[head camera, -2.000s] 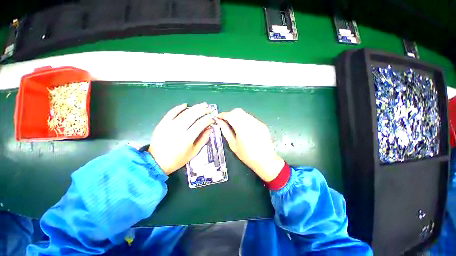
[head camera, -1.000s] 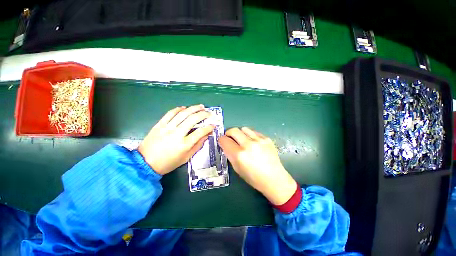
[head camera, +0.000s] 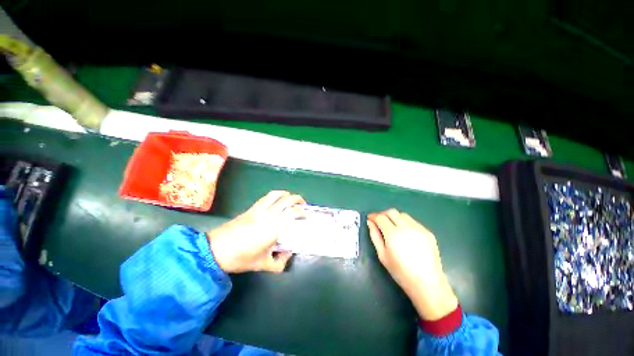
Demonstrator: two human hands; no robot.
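Observation:
The phone mid-frame assembly (head camera: 325,232) is turned sideways over the dark green bench mat, its surface bright and blurred. My left hand (head camera: 258,235) grips its left end, fingers over the top edge and thumb at the lower edge. My right hand (head camera: 403,249) is just right of the phone, not touching it, with fingers curled together; whether a small part is pinched in it I cannot tell. The red parts bin (head camera: 146,171) with small beige pieces stands at the left. The black parts tray (head camera: 523,257) at the right holds heaped shiny pieces.
Beyond the white edge (head camera: 417,179), the green conveyor belt (head camera: 417,136) carries a black carrier tray (head camera: 278,103) and several phone bodies (head camera: 455,129). A yellowish post (head camera: 66,94) stands at upper left. Another black tray (head camera: 52,188) and a person's blue sleeve (head camera: 28,285) are at far left.
The phone has turned from upright to sideways in my left hand. My right hand has come away from it to the right. The view has shifted, showing more at the left.

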